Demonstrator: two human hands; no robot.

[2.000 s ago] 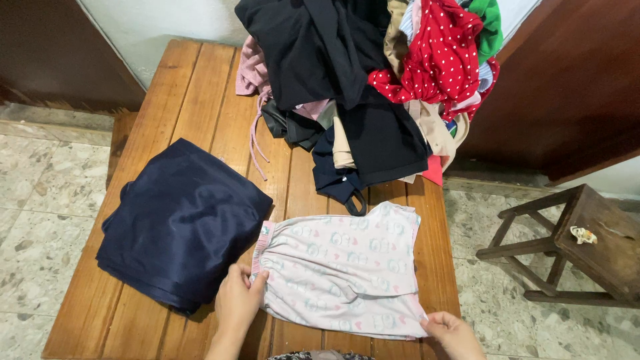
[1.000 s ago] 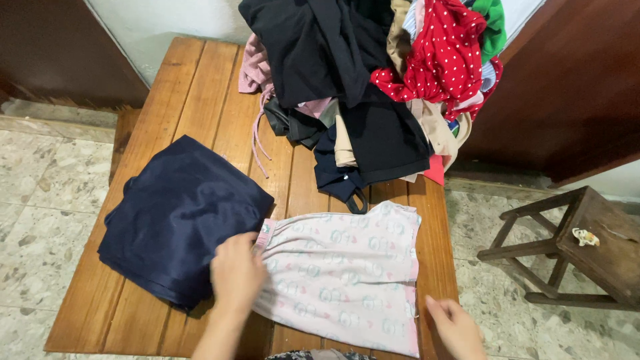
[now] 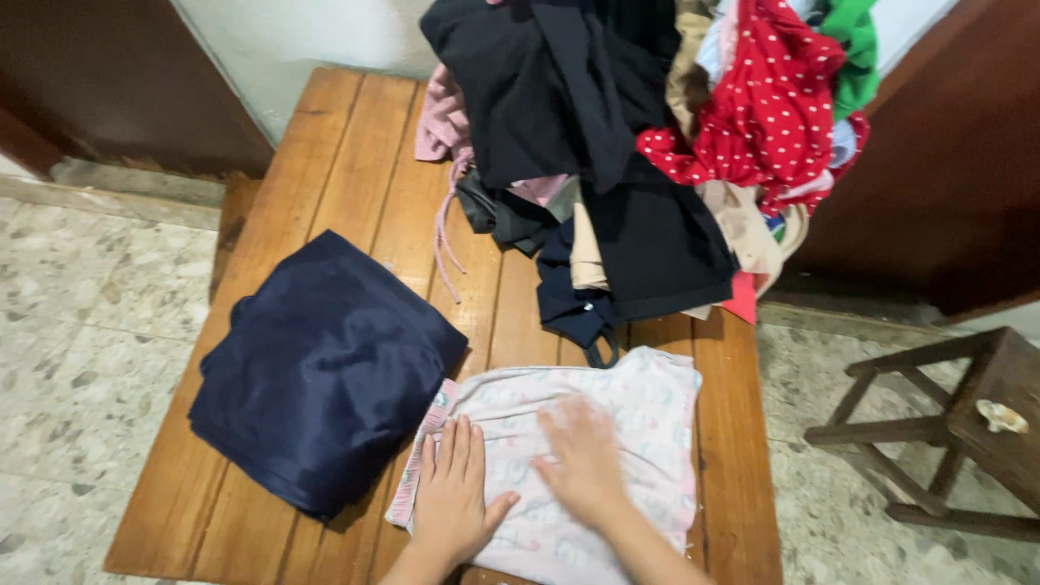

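Observation:
A pale pink printed garment (image 3: 650, 439) with a gathered elastic waistband lies spread on the wooden table (image 3: 317, 179). My left hand (image 3: 455, 487) rests flat on it beside the waistband, fingers apart. On the middle of the cloth is my right hand (image 3: 581, 467), palm down and blurred, with its fingers spread. Neither hand grips the fabric. To the left sits a folded dark navy garment (image 3: 325, 374). Past the pink garment is a heap of clothes, with black fabric (image 3: 552, 97), red cloth with white dots (image 3: 772, 106) and a navy strap piece (image 3: 569, 292).
A dark wooden stool (image 3: 967, 406) with a small pale object (image 3: 1001, 417) on it stands right of the table. Green cloth (image 3: 851, 57) tops the heap's right side. A pink cord (image 3: 443, 236) trails from the heap onto the tabletop. A wall (image 3: 325, 32) borders the table's far edge.
My right hand has moved from the garment's lower right edge onto its middle. The left hand, which pinched the waistband side two seconds ago, now lies flat. The lower part of the garment is spread wider.

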